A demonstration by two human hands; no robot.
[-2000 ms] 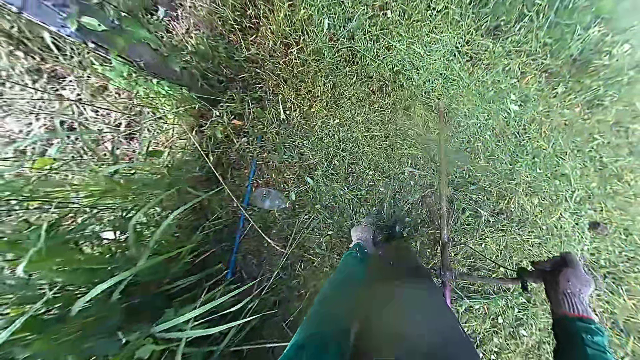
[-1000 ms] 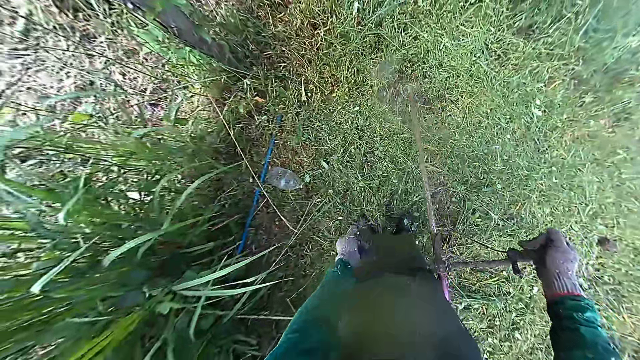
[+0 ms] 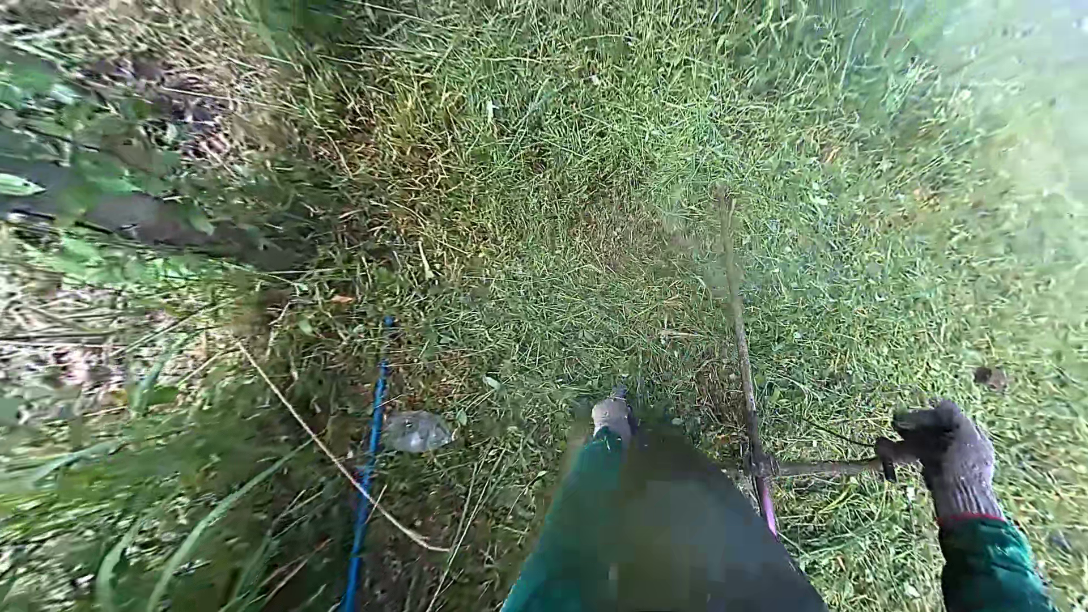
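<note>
My right hand (image 3: 960, 459), in a grey knit glove, is closed around the dark grip at the end of a side handle (image 3: 829, 467). This handle joins the long shaft (image 3: 741, 340) of what looks like a brush cutter, which reaches forward over short grass. The shaft's far end (image 3: 722, 204) is blurred, and the tool's head cannot be made out. My left hand (image 3: 612, 416), gloved too, is close in front of my body beside a dark part; its fingers and what they hold are mostly hidden. Green sleeves cover both arms.
Left of me a blue pipe or rod (image 3: 370, 476) lies in the grass beside a clear plastic piece (image 3: 416, 432). A thin pale stalk (image 3: 323, 446) crosses it. Tall grass (image 3: 195, 518) stands lower left; a dark trunk or log (image 3: 144, 221) extends from the left edge.
The shaft's far end swung left, then slightly back right, between the frames. My right hand stays on the grip. The view has shifted, so the blue pipe and plastic piece appear lower and further left.
</note>
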